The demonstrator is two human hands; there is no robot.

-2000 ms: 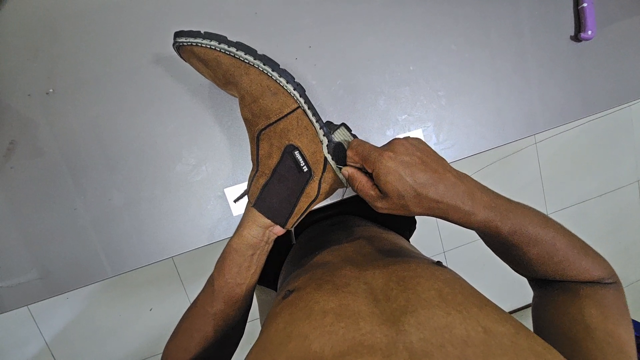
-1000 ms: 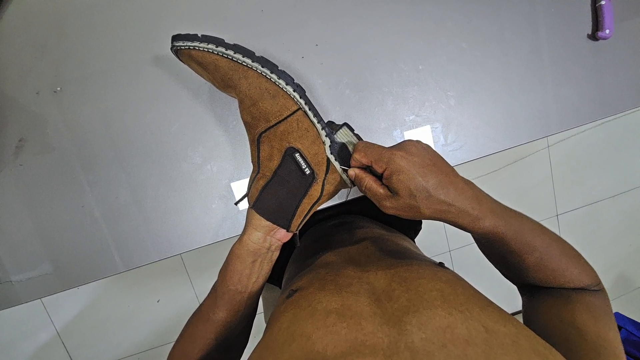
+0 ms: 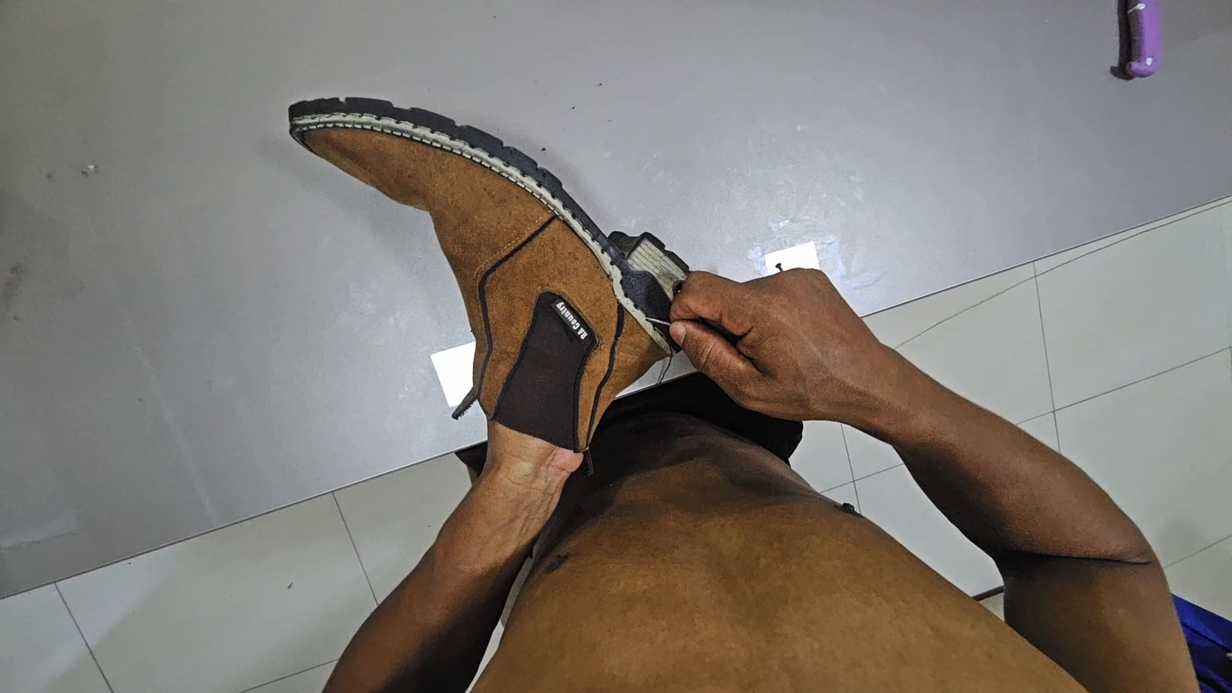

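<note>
A brown suede ankle boot point(image 3: 520, 250) with a dark elastic side panel lies on its side view toward me, toe to the upper left, its black lugged sole facing up and right. My left hand point(image 3: 539, 452) is inside the boot's opening; only the wrist and a bit of the palm's base show, so its fingers are hidden. At the heel, my right hand point(image 3: 770, 337) pinches a thin, needle-like metal tool point(image 3: 658, 320) between thumb and forefinger. Its tip is against the pale stitched welt near the heel. A dark thread point(image 3: 665, 368) hangs just below.
The boot is above a grey table point(image 3: 241, 385), whose near edge slants beside my body. A purple handle point(image 3: 1142, 38) lies at the upper right. Small white patches show on the table on both sides of the boot. Pale floor tiles point(image 3: 1136, 308) lie beyond the edge.
The thin metal tool shows more plainly at the welt than two seconds ago. My left hand stays inside the boot, and my right hand stays at the heel.
</note>
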